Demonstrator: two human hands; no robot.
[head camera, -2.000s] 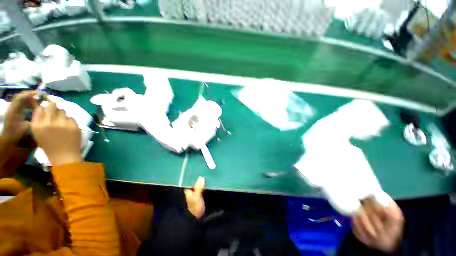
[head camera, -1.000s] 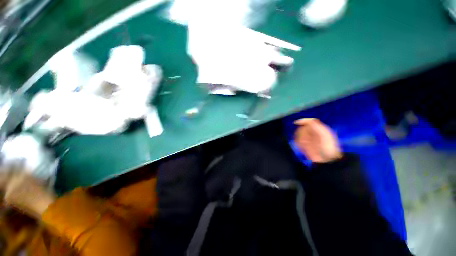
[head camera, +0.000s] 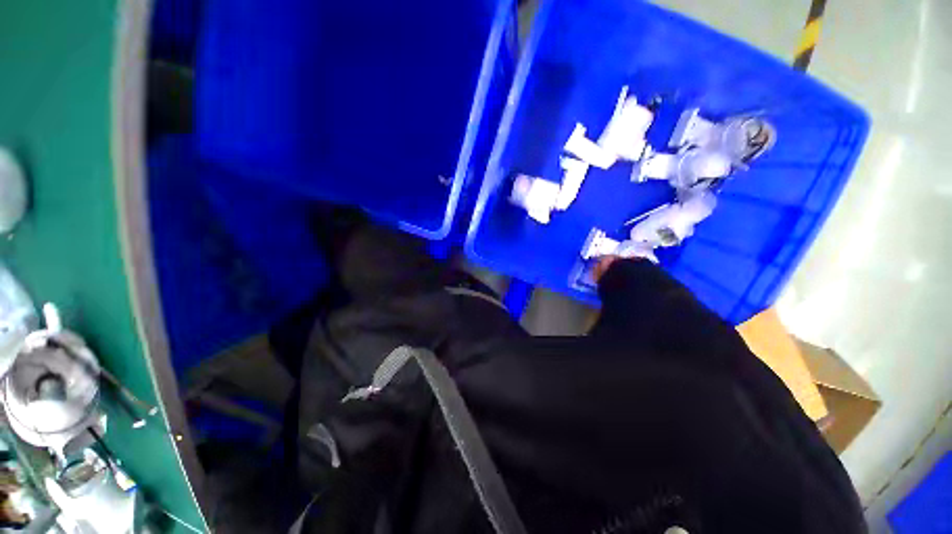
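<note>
Several white camera housings (head camera: 708, 156) with bracket arms lie in a blue plastic bin (head camera: 809, 224) at the upper right. My right hand (head camera: 603, 268) reaches in at the bin's near side, against the bracket end of the lowest white housing (head camera: 668, 224). Only a small part of the hand shows past the black sleeve. Its fingers are mostly hidden, so its grip cannot be told. My left hand is not in view.
A second blue bin (head camera: 344, 94) stands left of the first. The green bench (head camera: 84, 209), with a pale edge, runs down the left, with an open white housing (head camera: 47, 391) and wires on it. Cardboard (head camera: 840, 391) lies at lower right.
The view has turned from the bench to the bins on the right. My right hand, earlier at a white housing on the bench, is now in the bin. My left hand has left the picture.
</note>
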